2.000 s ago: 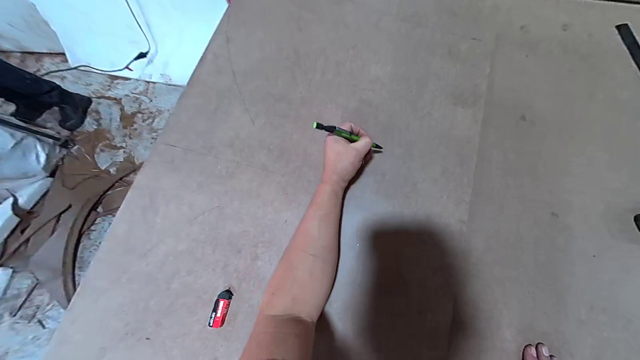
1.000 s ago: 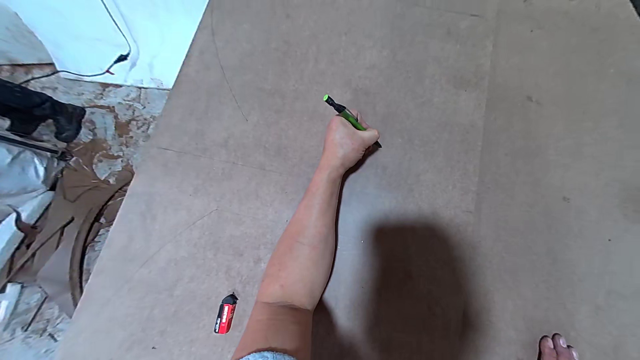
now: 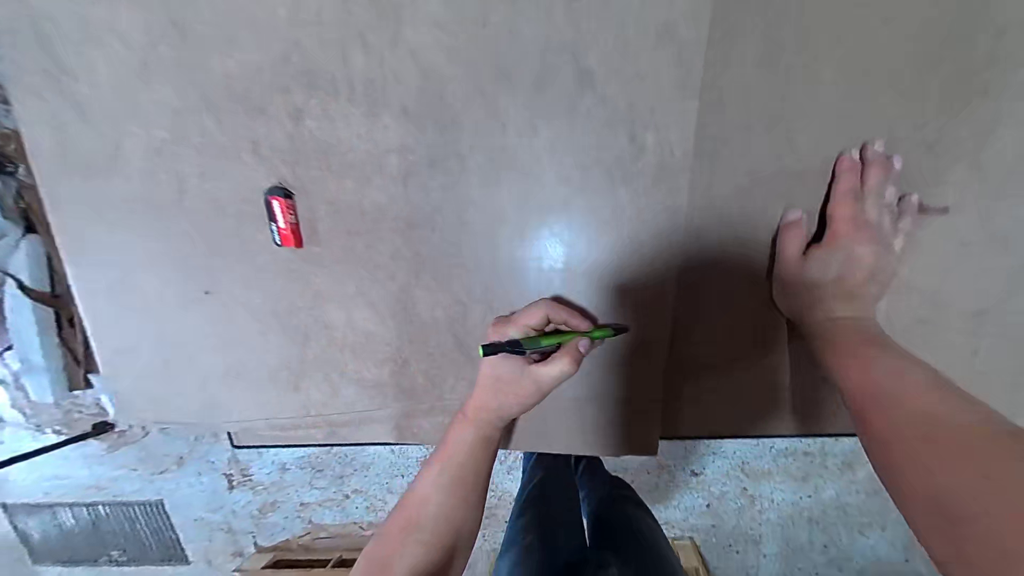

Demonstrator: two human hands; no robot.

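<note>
My left hand holds a green and black pen-like marking tool, its dark tip pointing right, low over the brown sheet. Whether the tip touches the surface I cannot tell. Palm down with fingers spread, my right hand rests on the sheet surface at the right and holds nothing. A small red and black object, bearing writing, lies on the sheet to the upper left of my left hand. A faint curved line runs near the sheet's front edge.
The sheets' front edge runs just before my jean-clad legs. Below are a speckled floor, a ribbed metallic piece and a wooden piece. Scraps lie beyond the left edge.
The view has swung down toward the front edge and my legs. My left hand, still holding the marking tool, is now near that edge. My right hand shows fully; earlier only its fingertips did.
</note>
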